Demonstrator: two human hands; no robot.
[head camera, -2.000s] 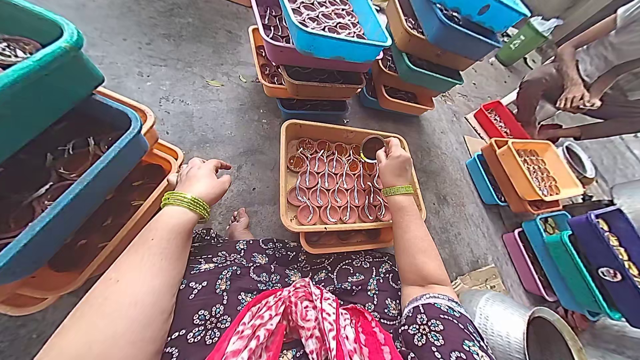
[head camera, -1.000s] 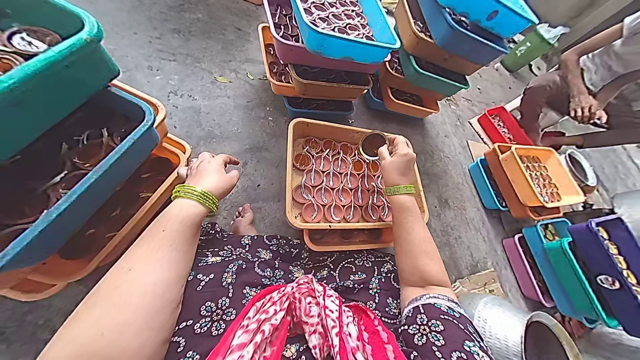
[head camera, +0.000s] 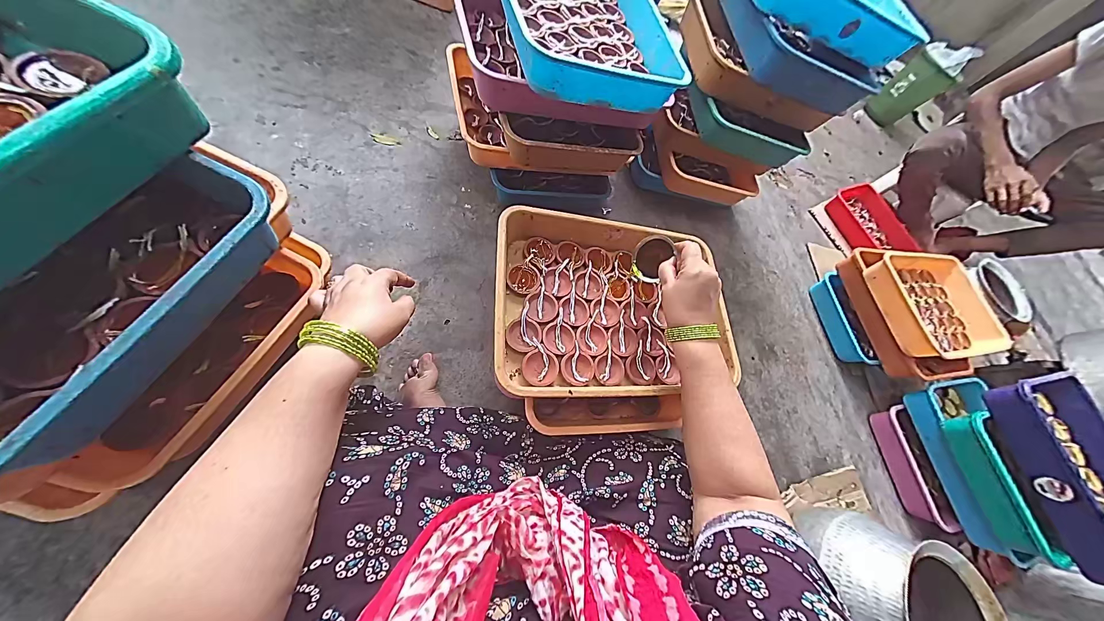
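Observation:
My right hand (head camera: 690, 285) grips a small dark cup (head camera: 654, 256), tilted over the upper right of an orange plastic tray (head camera: 509, 345). A yellowish liquid runs from the cup's lip toward the clay lamps below. The tray holds rows of small round clay lamps (head camera: 574, 336), each with a white cotton wick. Lamps in the upper rows hold shiny amber liquid; those lower down look matte. My left hand (head camera: 366, 302) hovers left of the tray, fingers apart and holding nothing, near the rim of an orange tray in the left stack.
Stacked trays of lamps stand close at left, including a green tray (head camera: 103, 147) and a blue tray (head camera: 250, 224). More stacks rise ahead, topped by a light blue tray (head camera: 604, 86). At right are further trays, a metal pot (head camera: 862, 552) and a seated person (head camera: 1009, 155).
Liquid now shows at the lip of the cup in my right hand, which stays over the tray's upper right. My left hand remains empty beside the tray.

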